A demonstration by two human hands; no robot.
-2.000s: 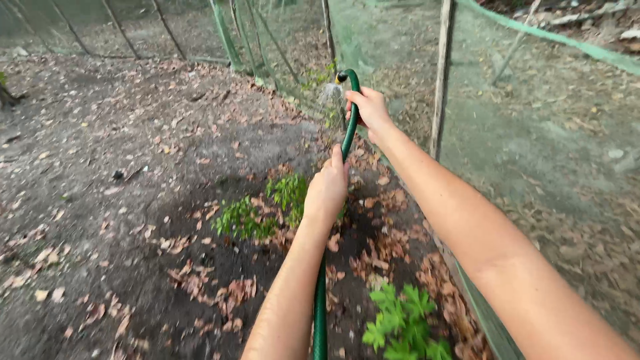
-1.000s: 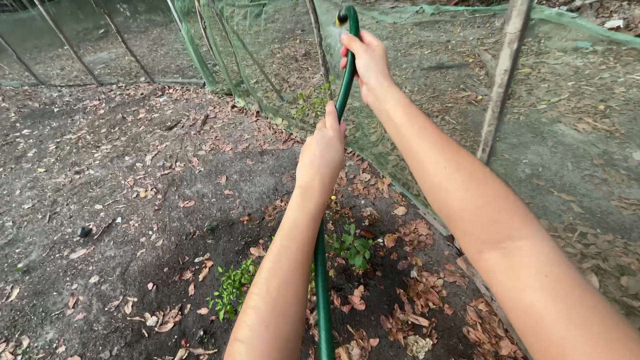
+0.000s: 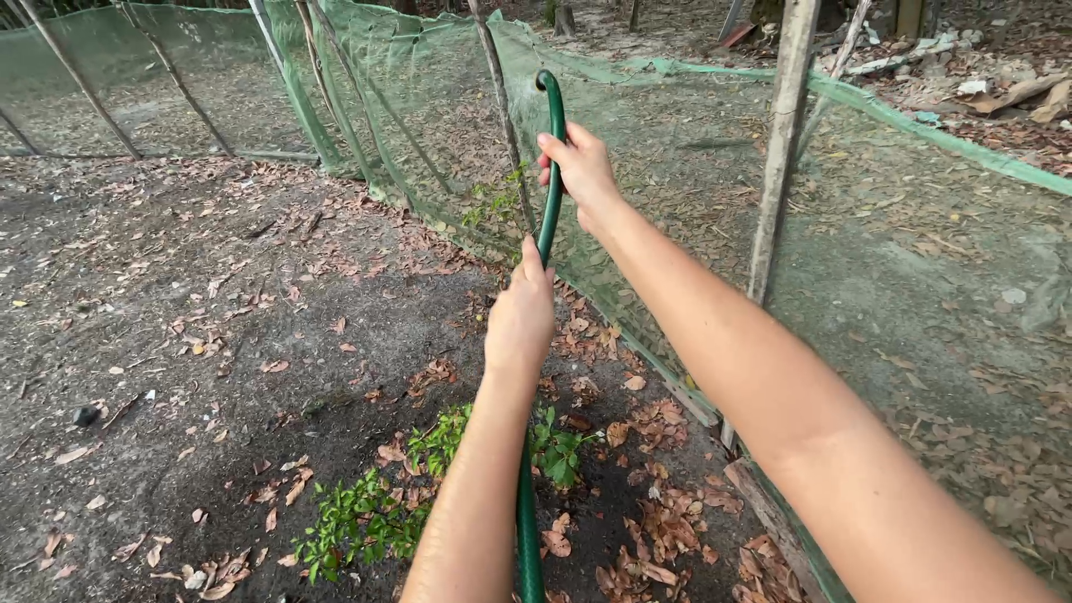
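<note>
A green garden hose (image 3: 551, 205) rises from the bottom middle of the head view and bends over to the left at its top end. My right hand (image 3: 579, 172) grips it just below that bend, thumb across the front. Lower down, my left hand (image 3: 521, 314) is closed around the same hose. A faint spray shows near the hose's end, against the netting. Under my left forearm grows a low leafy plant (image 3: 364, 523), partly hidden by the arm, and another small green plant (image 3: 557, 448) stands just right of the hose. A thin plant (image 3: 496, 201) is by the fence, left of the hose.
Green mesh netting (image 3: 670, 209) on wooden poles runs across the back and down the right side. A thick wooden post (image 3: 780, 151) stands right of my hands, with a wooden board (image 3: 775, 523) at ground level below. Dry leaves (image 3: 662, 536) litter the dark soil.
The view has shifted, with more of the fence top showing. Both hands keep their hold on the hose. The low plants now appear lower in the view than two seconds ago.
</note>
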